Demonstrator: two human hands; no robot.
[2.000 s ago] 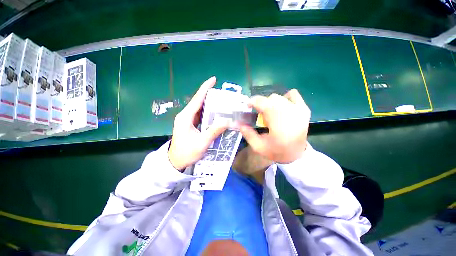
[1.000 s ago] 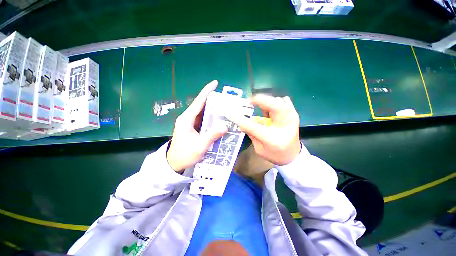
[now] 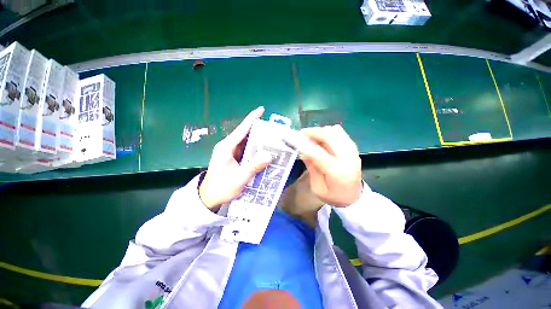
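A long white printed retail carton (image 3: 261,192) is held tilted in front of my chest, its hang tab (image 3: 280,119) at the far end. My left hand (image 3: 226,168) grips it from the left side, with the thumb across its printed face. My right hand (image 3: 331,164) is at the upper right of the carton, fingertips bent together on its face near the tab end. Whether a small piece is between those fingertips cannot be made out.
Stacked cartons (image 3: 51,107) stand at the left on the green bench (image 3: 254,84). A yellow-taped rectangle at right holds a small white item (image 3: 480,137). A single carton (image 3: 396,12) lies beyond the rail (image 3: 338,48). A round black stool (image 3: 432,246) is at lower right.
The carton beyond the rail has moved right. The yellow-orange piece seen earlier in my right hand no longer shows. My right fingertips have shifted slightly on the held carton.
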